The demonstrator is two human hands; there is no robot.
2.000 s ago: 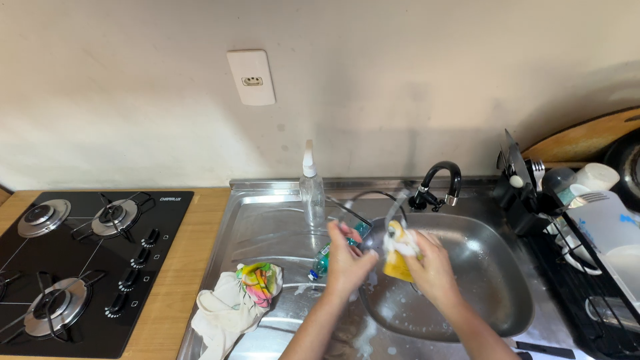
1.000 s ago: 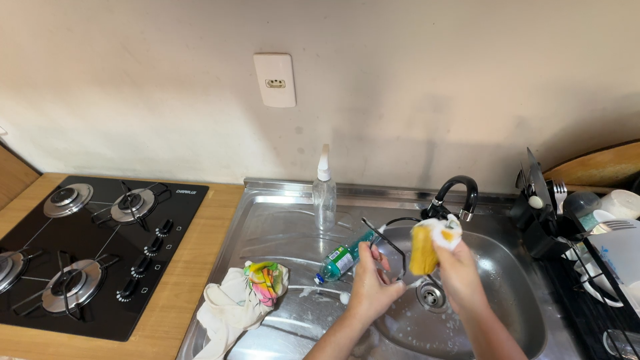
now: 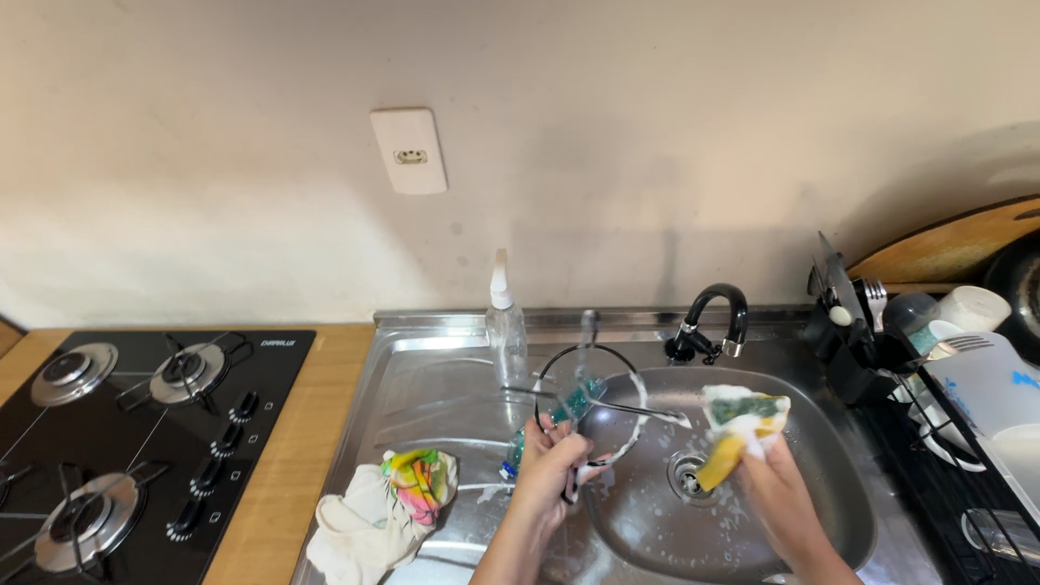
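Observation:
My left hand (image 3: 554, 463) grips a round black wire burner grate (image 3: 643, 398), tilted up so its ring and prongs show, with white suds on its right side. To its right, my right hand (image 3: 776, 487) holds a soapy yellow-and-green sponge (image 3: 721, 461) over the sink basin (image 3: 845, 479); grate and sponge are apart. Behind the grate and my left hand lies a green dish soap bottle (image 3: 517, 447), partly hidden. Water drops and foam spot the basin around the drain (image 3: 691, 475).
A clear spray bottle (image 3: 508, 345) stands behind the drainboard, and a white cloth with a colourful print (image 3: 366, 520) lies at its left. The black faucet (image 3: 715, 305) arches at the back. A loaded black dish rack (image 3: 934, 431) is at right, a gas cooktop (image 3: 162, 455) at left.
The grate is now raised, its ring facing the view. My right hand and the sponge have moved right, away from it, and the sponge's green side now shows.

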